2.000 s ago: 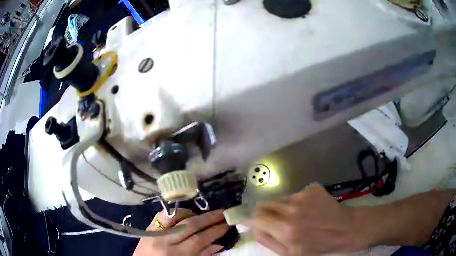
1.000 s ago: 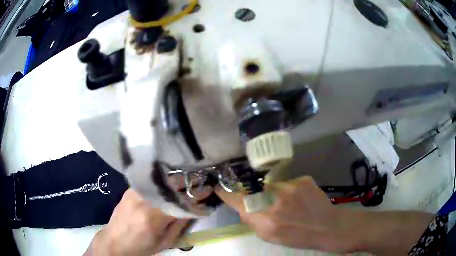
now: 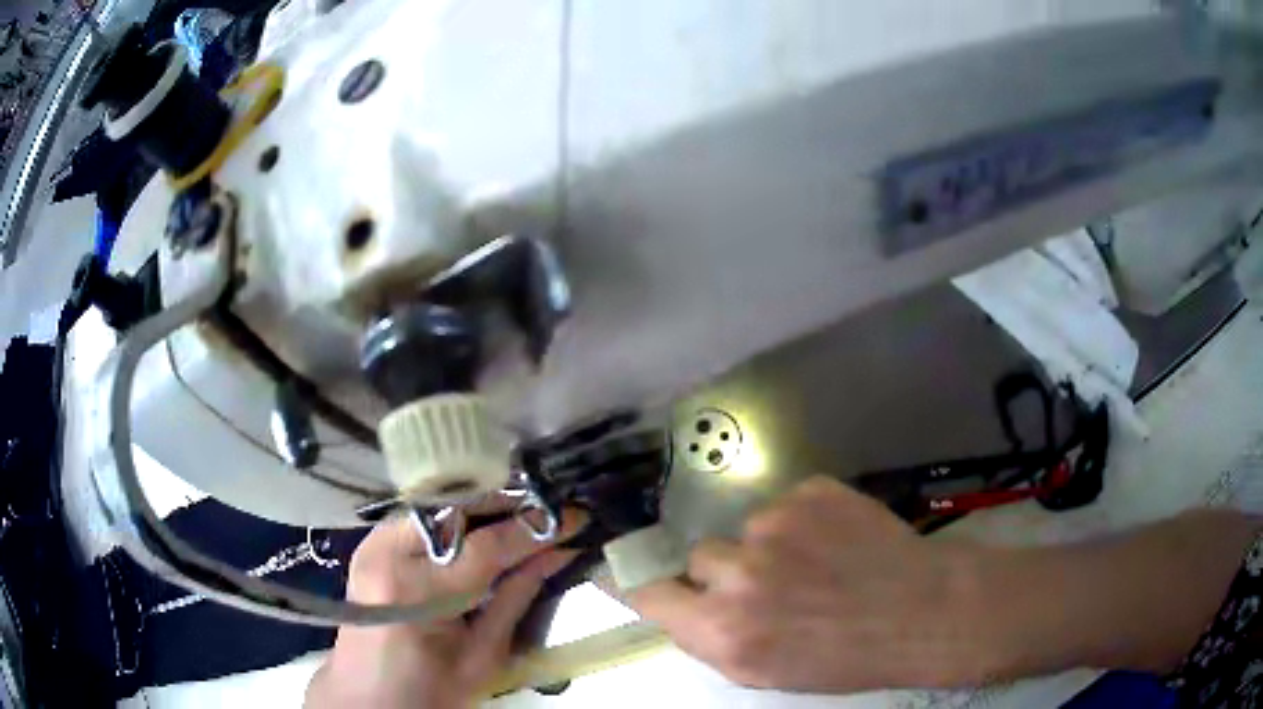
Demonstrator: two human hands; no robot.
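A dark garment piece (image 3: 208,637) with a silvery zipper (image 3: 187,601) lies at the lower left, partly behind the machine's curved guard. My left hand (image 3: 416,603) is below the thread guides, with thumb and fingers closed on a dark cloth edge. My right hand (image 3: 810,596) is curled beside the white knob (image 3: 646,557), its fingertips just below and right of it. Whether it holds cloth cannot be told. The needle area (image 3: 603,464) is dark and partly hidden by the machine head and the fingers.
The white sewing machine arm (image 3: 720,180) fills the upper view, with the ribbed tension dial (image 3: 446,443) in front. Snips with red and black handles (image 3: 1018,492) lie on the bed beyond my right wrist. White cloth (image 3: 1060,312) lies under the arm. Yellow tape (image 3: 596,654) runs along the bed's front.
The view has shifted, so the machine head sits further left and the round plate shows again. My left hand is closer to the needle area. My right hand remains by the white knob.
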